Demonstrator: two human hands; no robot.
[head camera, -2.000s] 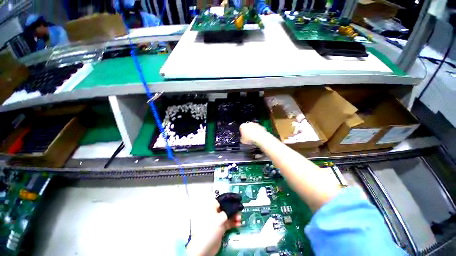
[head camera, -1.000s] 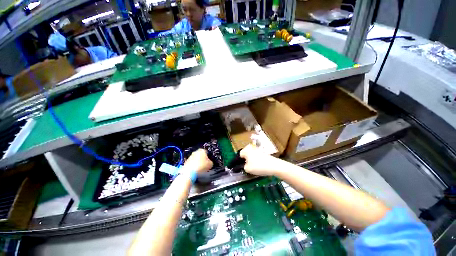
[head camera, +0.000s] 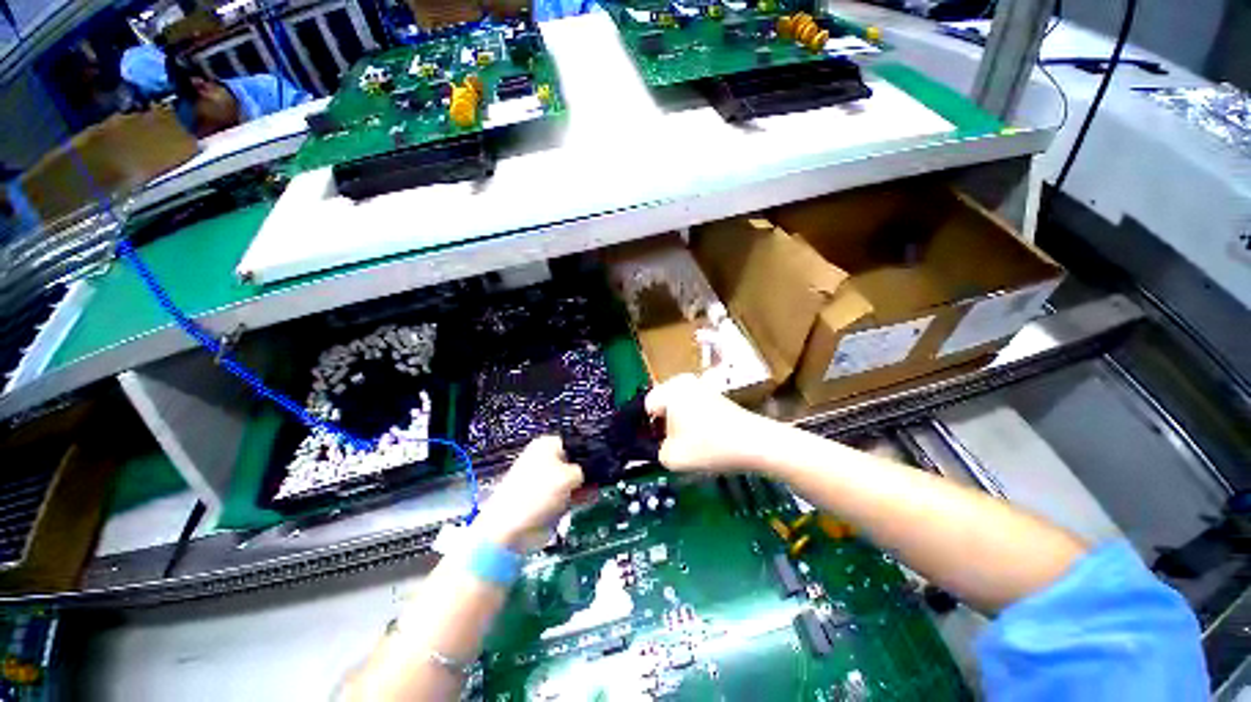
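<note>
The large green circuit board (head camera: 713, 603) lies on the conveyor in front of me. My left hand (head camera: 538, 483), with a light blue wrist band, and my right hand (head camera: 697, 425) meet above its back edge. Between them is a dark cluster of black parts (head camera: 615, 442), likely capacitors. My right fingers are closed on its right end and my left fingers grip its left end. The fingertips and single parts are blurred. The bin of small black components (head camera: 538, 377) is just behind my hands. The bin of white connectors (head camera: 360, 460) is to its left.
An open carton of white parts (head camera: 734, 354) and a larger open carton (head camera: 947, 295) stand right of the bins. Two boards rest on black racks on the upper shelf (head camera: 576, 206). A blue coiled cord (head camera: 247, 373) hangs at the left. A person in blue is behind.
My left hand has come from the bottom, via the black bin's front edge, to the black parts. My right hand has left the bin and now grips them. The view has shifted.
</note>
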